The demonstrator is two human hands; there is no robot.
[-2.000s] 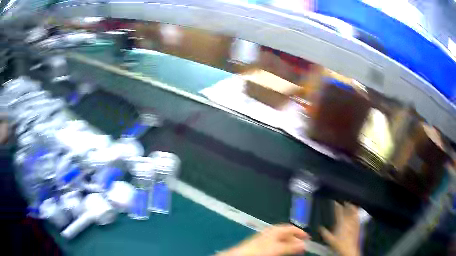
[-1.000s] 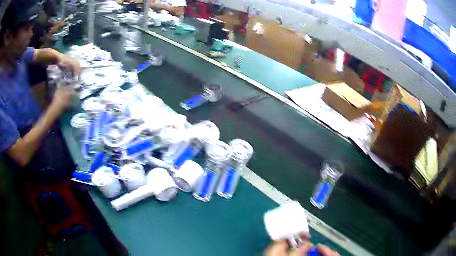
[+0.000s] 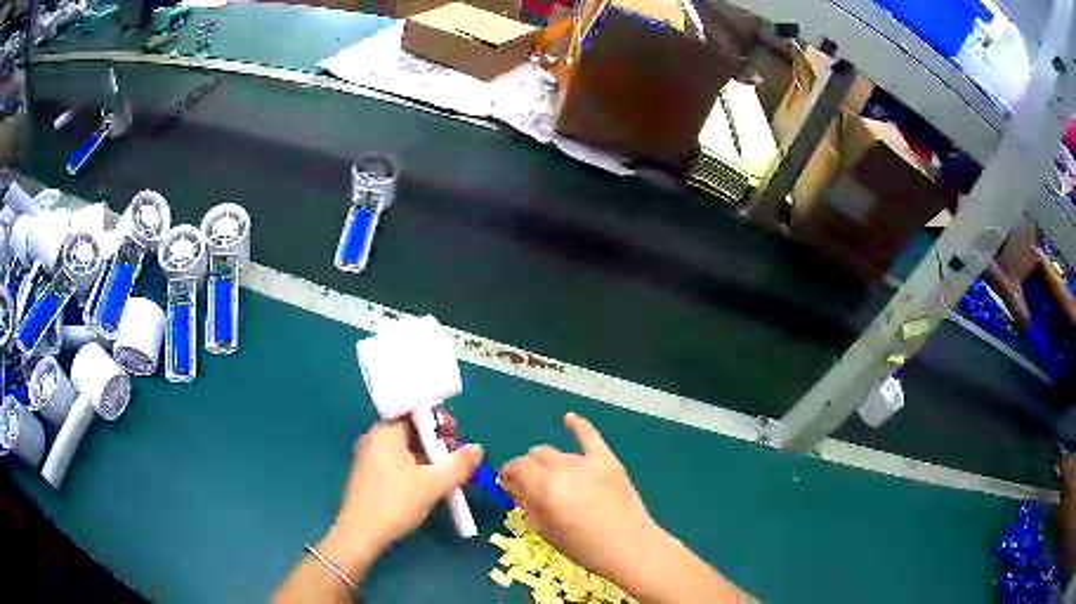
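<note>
A white fan unit (image 3: 409, 368) is in my left hand (image 3: 395, 484), its drum head up and its narrow handle pointing down to the right. My left fingers close around the handle just below the head. A blue battery (image 3: 490, 481) sticks out beside the handle towards my right hand (image 3: 578, 496). My right fingertips are at or beside the battery's end, with one finger raised; whether they grip it is hidden. A loose pile of small yellow pads (image 3: 549, 566) lies on the green bench, partly under my right hand.
White and blue fan units (image 3: 118, 283) crowd the bench's left. The dark green conveyor (image 3: 531, 248) beyond the pale metal edge (image 3: 614, 392) carries spaced fans. A slanting grey post (image 3: 932, 283) stands right. Cardboard boxes (image 3: 643, 83) are across the belt. A blue pile (image 3: 1029, 549) lies far right.
The view has swung right, so the fan heap now shows farther left and the other worker there is out of view. Both my hands and the held fan have come fully into view.
</note>
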